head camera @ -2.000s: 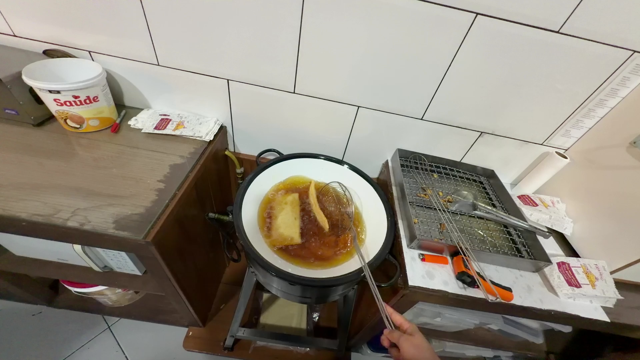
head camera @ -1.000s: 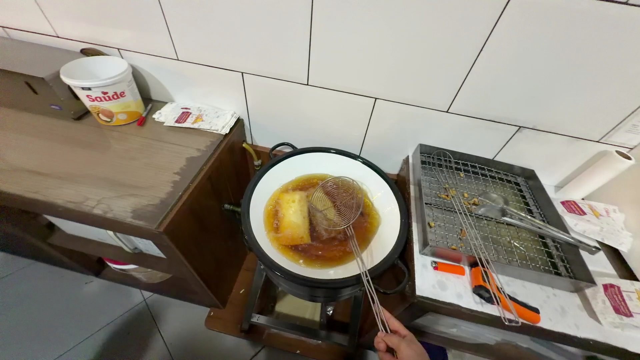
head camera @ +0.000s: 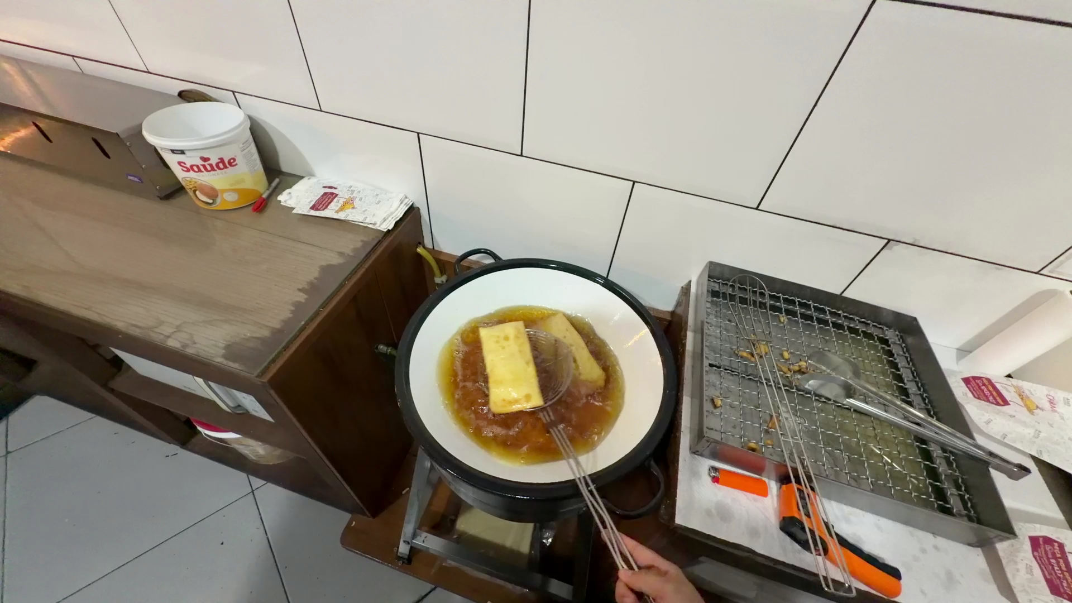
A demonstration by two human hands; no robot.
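My right hand (head camera: 657,576) at the bottom edge grips the wire handle of a wire skimmer (head camera: 554,368). The skimmer's round mesh head is in the hot oil (head camera: 519,435) of a white enamel pan with a black rim (head camera: 646,410). One rectangular pastry (head camera: 509,364), pale golden, lies partly over the left side of the mesh. Another pastry (head camera: 576,347) floats at the right, behind the skimmer, touching the oil's edge. Bubbles surround both. My left hand is out of view.
Right of the pan, a metal tray with a wire rack (head camera: 871,402) holds metal tongs (head camera: 921,423), crumbs and a second wire utensil (head camera: 779,410). An orange lighter (head camera: 739,481) and an orange-black infrared thermometer (head camera: 829,536) lie before it. On the left counter stands a plastic tub (head camera: 209,163).
The skimmer head has shifted from the right pastry to between the two pastries, its left part now under the left one. My right hand still holds the handle.
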